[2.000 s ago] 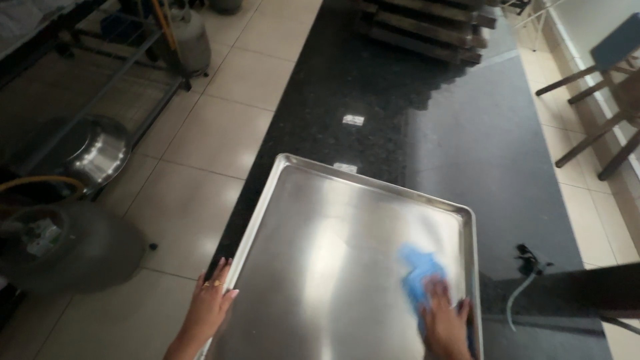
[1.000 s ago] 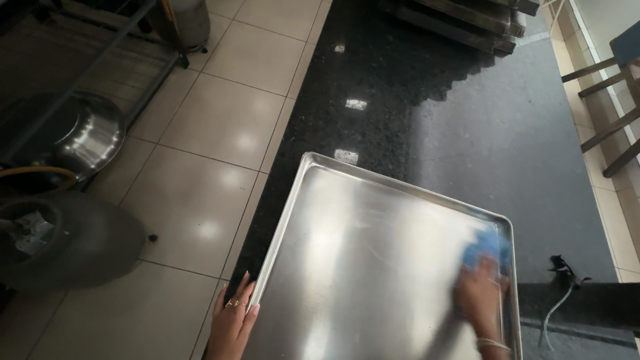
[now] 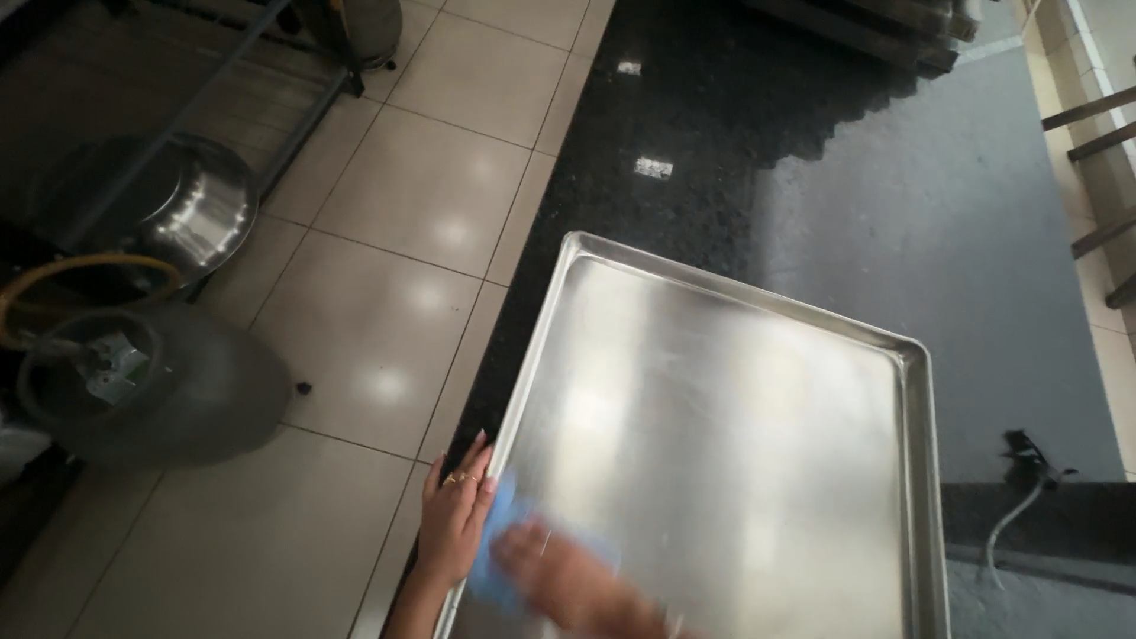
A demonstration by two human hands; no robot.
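A rectangular metal baking tray [image 3: 710,426] with a raised rim lies on a dark polished stone counter [image 3: 692,133]. My left hand [image 3: 457,515], with a ring on one finger, rests against the tray's left rim, its fingers along the outer edge. Pressed on the tray's inside near that same rim is a blue cloth [image 3: 501,550], under my right hand [image 3: 559,568]. The right hand is blurred, and its fingertips are close to the left hand. Part of the cloth is hidden beneath it.
A stack of dark slatted pieces [image 3: 879,35] stands at the counter's far end. A cable [image 3: 1012,524] lies to the tray's right. On the left are a gas cylinder [image 3: 204,382], a metal bowl [image 3: 204,213] and a metal rack [image 3: 302,133]. Chair legs [image 3: 1100,235] show at far right.
My right hand has moved with the blue cloth from the tray's right side across to its left rim. My left hand stays at the left rim.
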